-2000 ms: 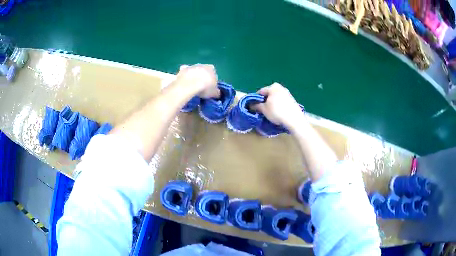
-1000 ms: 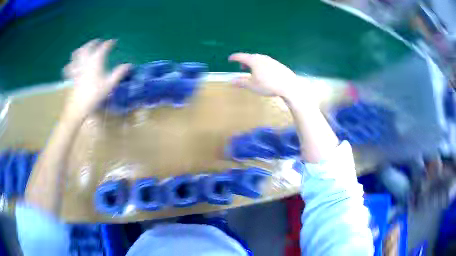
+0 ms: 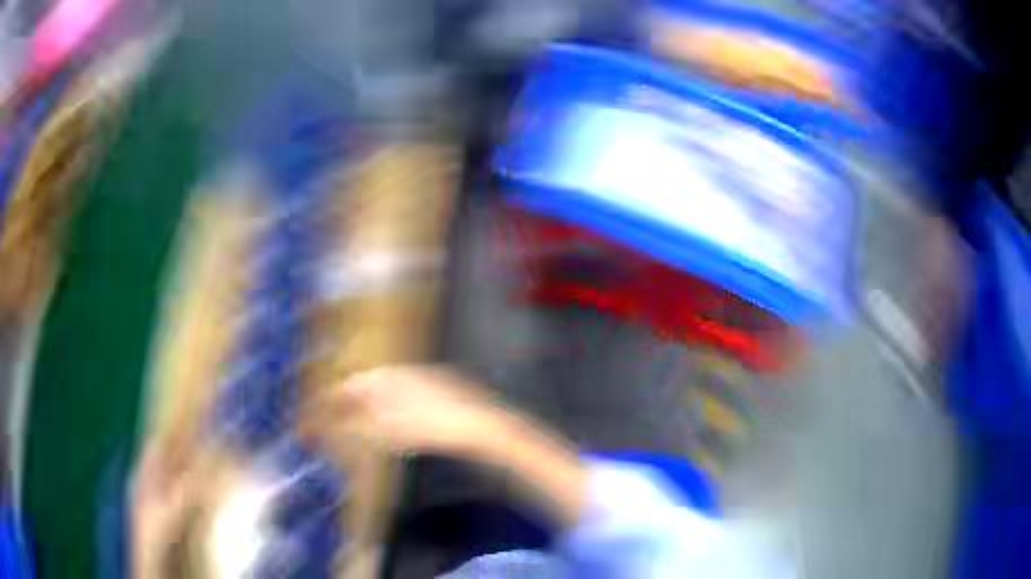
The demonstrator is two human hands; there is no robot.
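Observation:
The head view is strongly blurred. Blue boot uppers [image 3: 277, 271] form a smeared row along the tan bench [image 3: 390, 215], and more blue blur lies lower down. My right hand [image 3: 356, 409] is over the bench beside the blue pieces, its forearm coming from the lower right. Its fingers and anything in them cannot be made out. A skin-toned blur at the lower left may be my left hand [image 3: 164, 498]; its fingers cannot be told.
A blue crate [image 3: 678, 175] with a whitish inside stands above red stools [image 3: 656, 311], right of the bench. The green conveyor belt [image 3: 107, 283] runs along the left, with tan parts [image 3: 45, 170] beyond it. More blue crates and grey floor show at right.
The view has swung far to the right and the bench now runs upright in the picture. The blue crate and red stools show larger. Both hands were open and clear before.

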